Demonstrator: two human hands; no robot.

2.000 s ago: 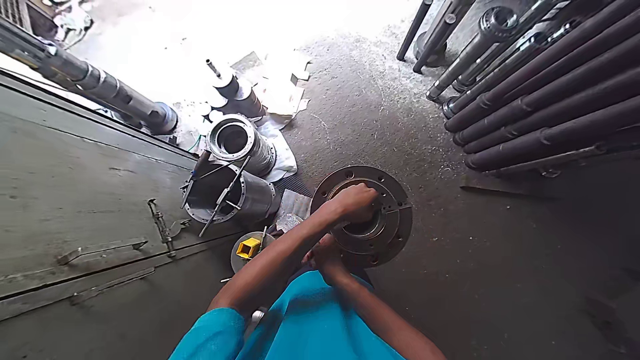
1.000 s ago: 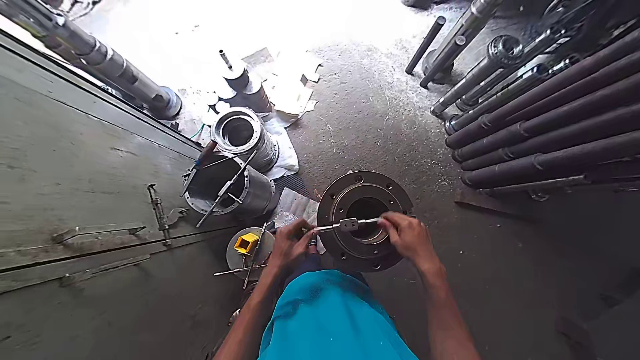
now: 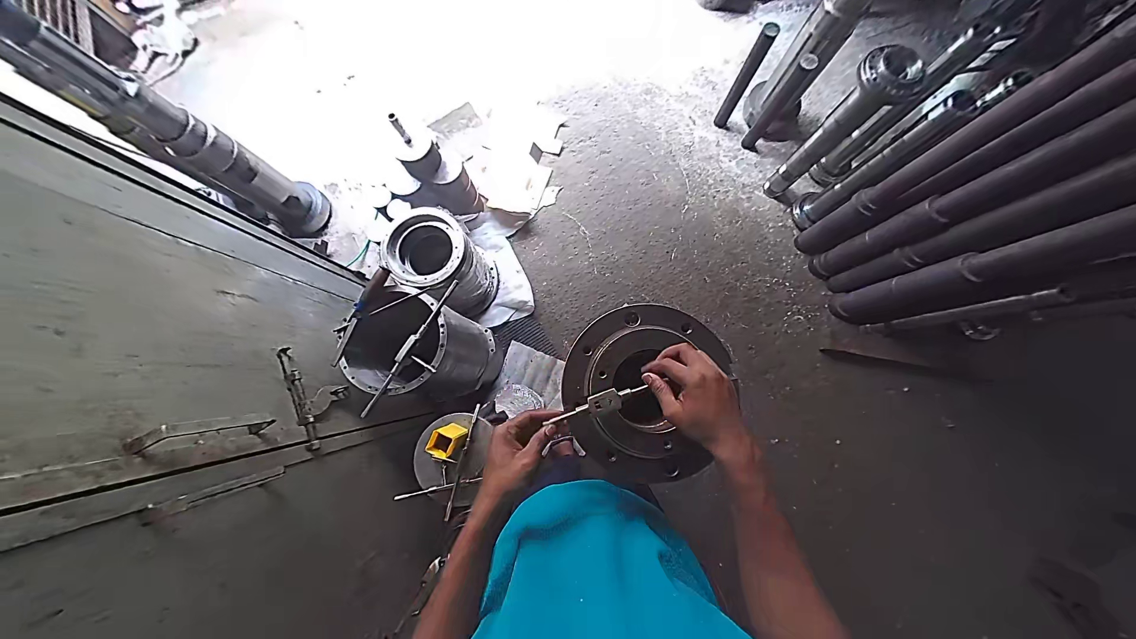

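Observation:
A tap wrench (image 3: 604,402) with a blocky middle and two thin handles lies across my hands, over a round steel flange (image 3: 588,355) with bolt holes and a large central bore. My left hand (image 3: 517,451) pinches one handle at the flange's left edge. The other handle's end is between the fingers of my right hand (image 3: 698,397), above the bore. Whether a tap sits in the wrench, I cannot tell. Left of my left hand, a yellow square-shaped piece (image 3: 445,441) and thin metal bars rest on a round top.
Left of the flange stand an open metal cylinder (image 3: 466,359) with a long-handled wrench (image 3: 410,348) across its mouth, and a flanged cylinder (image 3: 479,280). Dark pipes (image 3: 985,257) fill the right. A metal cabinet (image 3: 133,319) stands left, near a long shaft (image 3: 213,151).
Two seconds ago my right hand was in a fist over the flange and my left was close beneath it. Now they are apart, with the tap wrench held between them.

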